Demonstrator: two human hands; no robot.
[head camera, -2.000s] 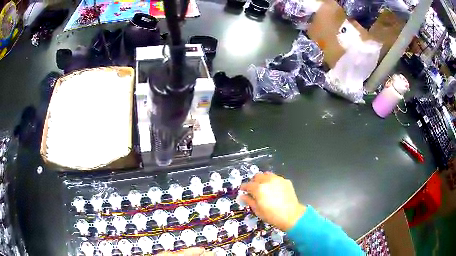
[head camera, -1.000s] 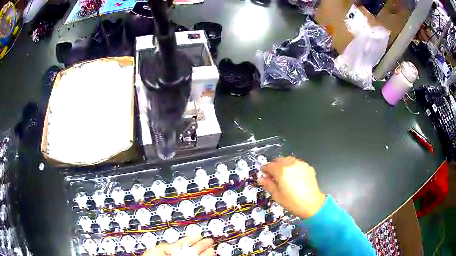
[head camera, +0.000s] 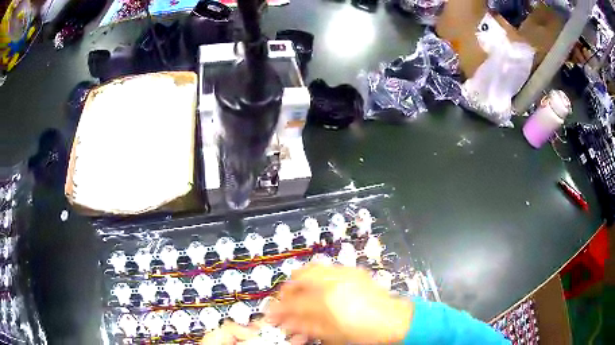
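Note:
A clear blister tray (head camera: 418, 259) holds rows of small wired units topped with white plastic caps (head camera: 254, 244). Red, yellow and dark wires run along the rows. My right hand (head camera: 337, 303), bare with a blue sleeve, is over the lower middle rows, its fingertips beside my left hand. My left hand (head camera: 232, 333) is cut off by the bottom edge, with small white pieces between the two hands. Blur and overlap hide the exact grip of each hand. A black electric screwdriver (head camera: 248, 114) hangs upright above the back of the tray.
The white screw feeder (head camera: 293, 162) stands behind the screwdriver. A carton of white parts (head camera: 79, 151) is at its left. Black housings (head camera: 334, 104), bagged parts (head camera: 404, 91), a pink bottle (head camera: 543, 122) and a red-handled tool (head camera: 573, 194) lie farther off. Another tray (head camera: 12, 256) is at the left edge.
My right hand has moved from the right end of the upper rows down and left to my left hand. White caps now show at the upper rows' right end. The view has shifted slightly.

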